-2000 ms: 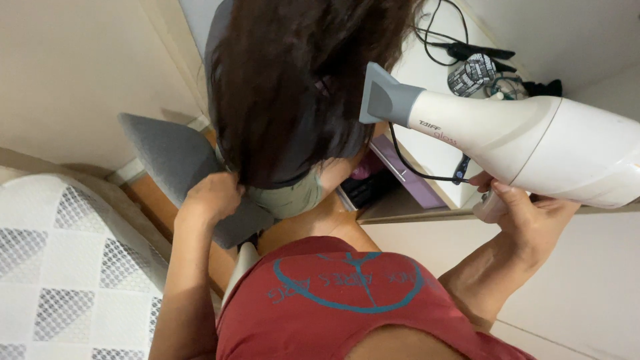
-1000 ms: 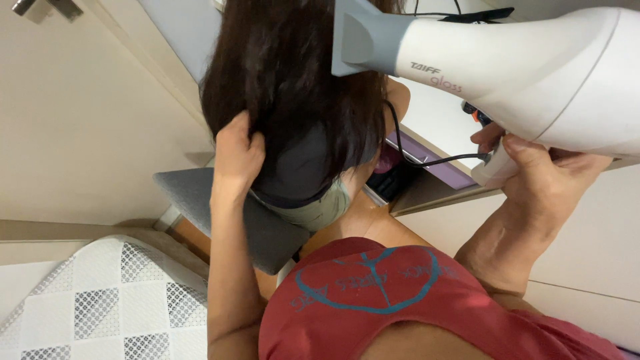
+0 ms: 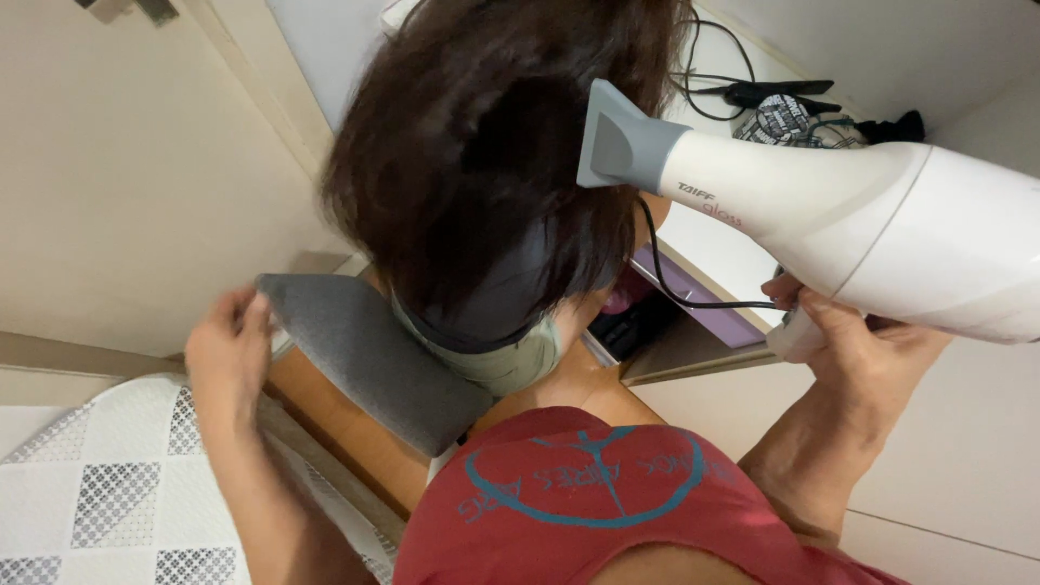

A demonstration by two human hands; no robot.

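Note:
My right hand (image 3: 861, 333) grips the handle of a white Taiff hair dryer (image 3: 837, 211) with a grey concentrator nozzle (image 3: 630, 142). The nozzle points left, over the long dark hair (image 3: 487, 162) of a person seated with their back to me. My left hand (image 3: 231, 329) is away from the hair, at the upper left corner of a grey chair backrest (image 3: 366, 349); its fingers are bent, and whether they grip the corner cannot be told. From the dryer's handle a black cord (image 3: 670, 292) runs left and up behind the hair.
A white desk top (image 3: 719, 244) at the right holds a black corded styling tool (image 3: 772, 93) and a patterned cloth item (image 3: 776, 122). Under it a purple-fronted drawer (image 3: 715, 305) stands open. A quilted bed (image 3: 122, 487) lies at lower left, a beige door (image 3: 146, 162) at upper left.
My left hand has left the hair, which it held one second ago, and moved left to the chair's corner. My right hand still holds the dryer. The view has shifted.

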